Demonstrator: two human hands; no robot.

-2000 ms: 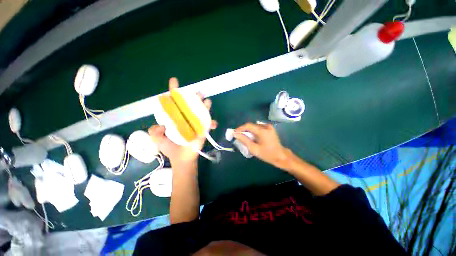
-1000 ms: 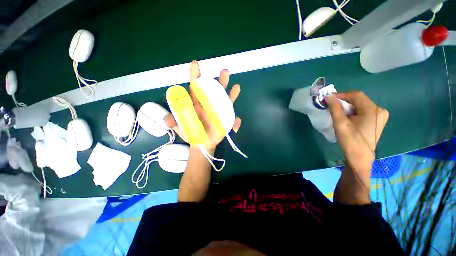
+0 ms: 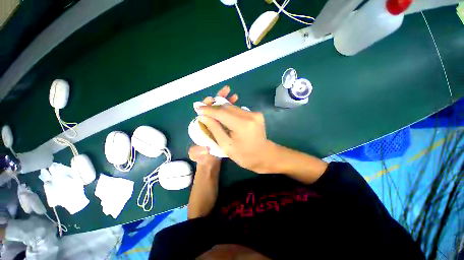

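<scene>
My left hand (image 3: 204, 154) holds the white oval hand warmer pair (image 3: 200, 133) in front of me, with a strip of the yellow-orange inner face showing. My right hand (image 3: 241, 133) is over it, with its fingers on a small piece of white wiping cloth (image 3: 200, 106) against the device. My right hand covers much of the device and of my left palm. The small solvent dispenser bottle (image 3: 291, 97) stands to the right with its round lid open.
Waiting units (image 3: 148, 141) with cords lie at left, beside white spare wipes (image 3: 114, 195). The pale guide rail (image 3: 178, 86) separates them from the green conveyor belt (image 3: 152, 45) carrying spaced units. A squeeze bottle (image 3: 367, 29) with red cap is by the post, upper right.
My right hand has moved left from the dispenser bottle to the device in my left hand, bringing the cloth. The two halves, spread apart before, are now largely covered.
</scene>
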